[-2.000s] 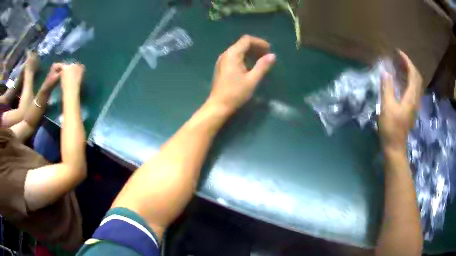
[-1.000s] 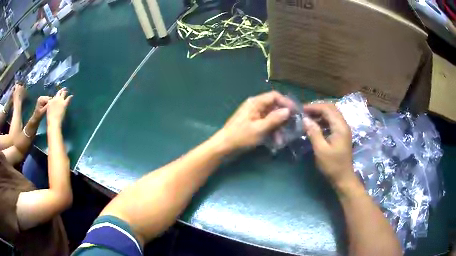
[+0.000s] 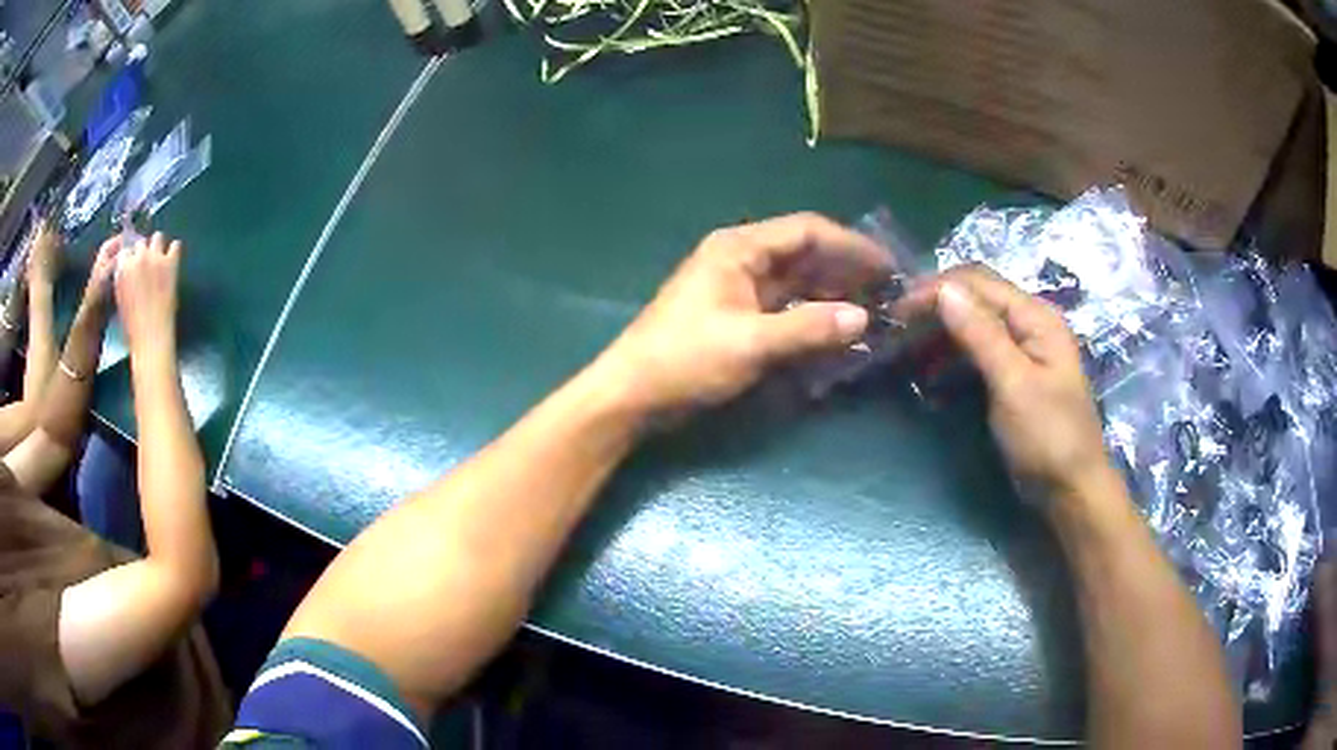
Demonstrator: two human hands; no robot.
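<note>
A small clear polybag (image 3: 851,359) is held between my two hands over the middle of the green table, with small dark bits visible at the fingertips. My left hand (image 3: 748,308) holds its left side between thumb and fingers. My right hand (image 3: 1019,352) pinches its right side. What is inside the bag is too blurred to tell. A large shiny pile of bagged parts (image 3: 1210,425), with dark loops showing in it, lies on the right beside and behind my right hand.
A brown carton (image 3: 1056,103) stands at the far right. Yellow-green strips (image 3: 660,30) and a pale block-like tool (image 3: 433,18) lie at the far edge. At left, another person's arms (image 3: 154,396) reach over the table (image 3: 425,279), near clear bags (image 3: 161,169) and a blue item (image 3: 118,103).
Two seconds ago my hands were apart, the right one at a clump of bags. They came together on one bag and still hold it, now slightly higher in the picture. The view has shifted.
</note>
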